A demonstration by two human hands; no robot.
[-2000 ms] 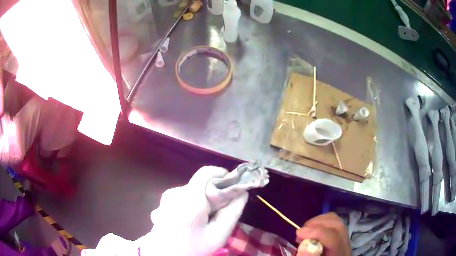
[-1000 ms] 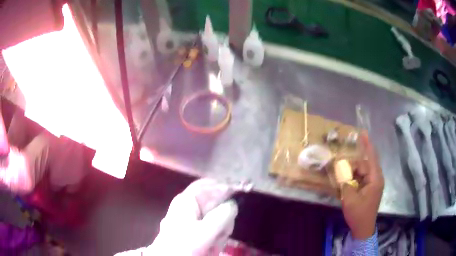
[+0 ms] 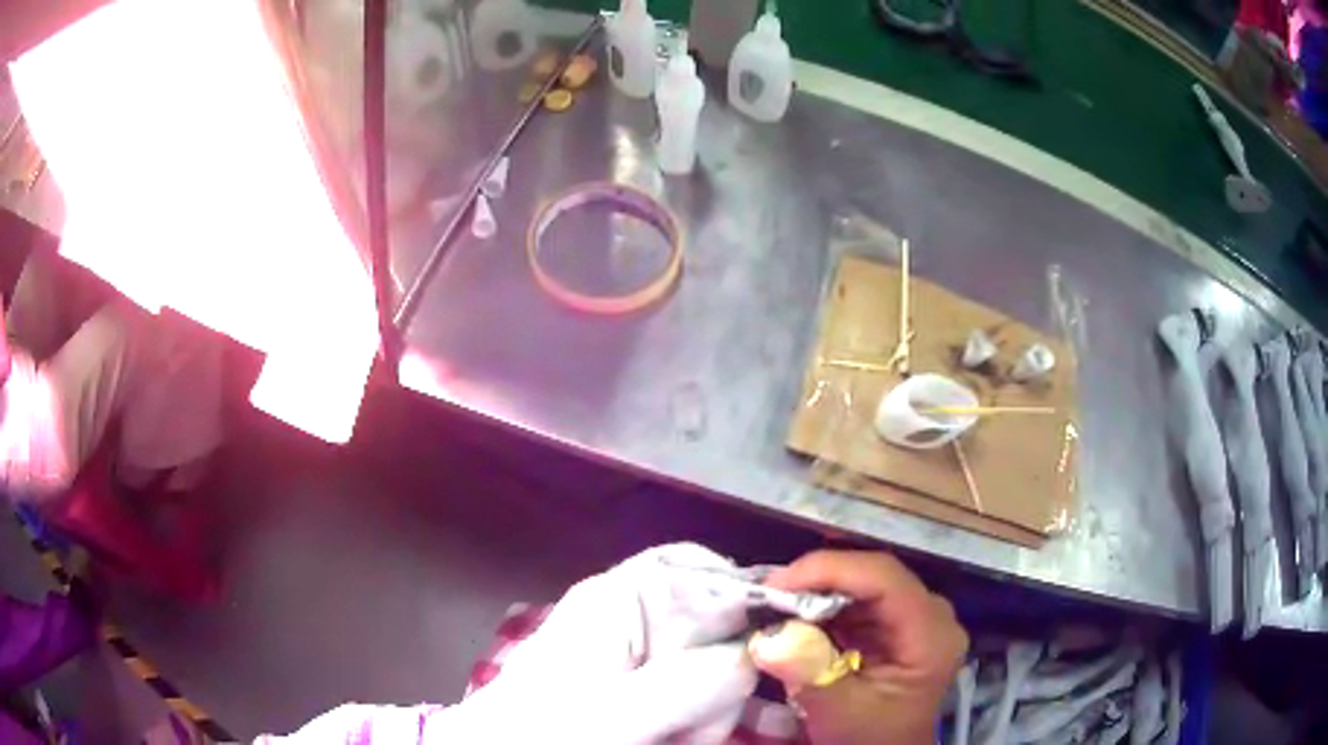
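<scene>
My left hand (image 3: 626, 640) wears a white cotton glove and holds a pale grey foot part (image 3: 794, 594), seen nearly edge-on above the lap. My right hand (image 3: 874, 640) is bare, with a pale yellow finger wrap (image 3: 791, 652) on one digit. Its fingers close on the toe end of the foot part, touching it. No stick shows in my right hand. On the bench, a white cup (image 3: 906, 418) stands on a brown cardboard pad (image 3: 859, 473). A thin yellow stick (image 3: 1012, 411) lies across the cup's rim to the right, and another points down from it.
Tape roll (image 3: 542, 277), dropper bottles (image 3: 679, 124) and a slanting dark rod (image 3: 481, 182) are at the bench's back left. Grey leg parts (image 3: 1206, 466) lie at right. A blue crate (image 3: 1203, 691) of limbs is below the edge. A person's sleeve is at far left.
My right hand, which held a stick, reached over the cup and has come back to the foot part without it. A stick now lies across the cup. The foot part has turned edge-on.
</scene>
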